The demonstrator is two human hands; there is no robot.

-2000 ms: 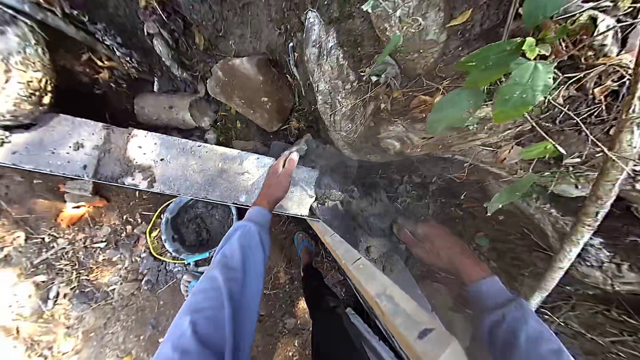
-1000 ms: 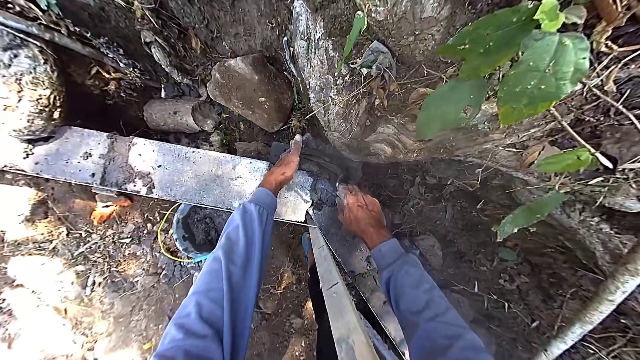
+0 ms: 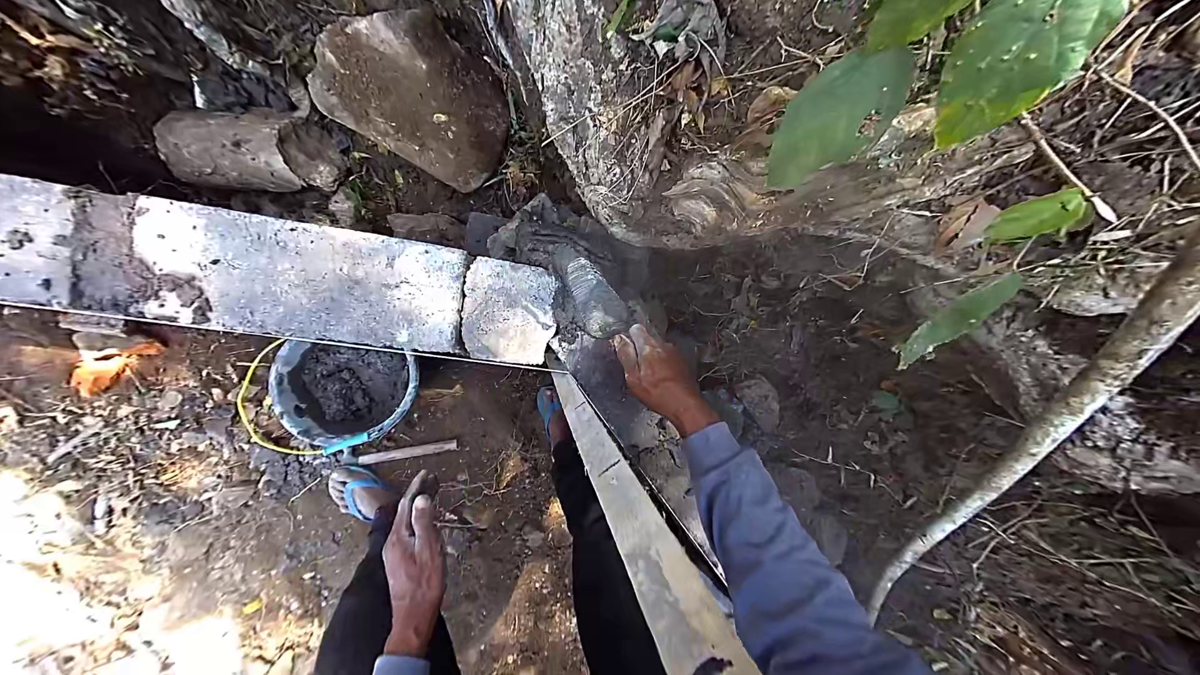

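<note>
A row of grey blocks (image 3: 300,272) runs in from the left and ends in a short, rough block piece (image 3: 509,309). Wet grey mortar (image 3: 592,298) with ridged streaks lies against the right side of that piece. The fingertips of my right hand (image 3: 661,380) touch the mortar's lower edge, and no tool shows in it. Low at centre-left, my left hand (image 3: 414,553) hangs over my leg, fingers extended and nothing visible in it. A long pale board (image 3: 633,534) slopes from the corner toward the bottom. A taut string (image 3: 234,330) follows the blocks' near edge.
A bucket of mortar (image 3: 345,389) with a yellow rim or cord stands below the blocks, a wooden handle (image 3: 408,452) beside it. Behind are a large stone (image 3: 410,94), a broken cylindrical piece (image 3: 230,150) and a tree trunk base (image 3: 600,103). Leaves (image 3: 1012,66) and a slanting stem (image 3: 1041,431) occupy the right.
My left hand has left the end of the block row and moved down toward my body. My right hand is now lower on the mortar. The short block piece shows uncovered.
</note>
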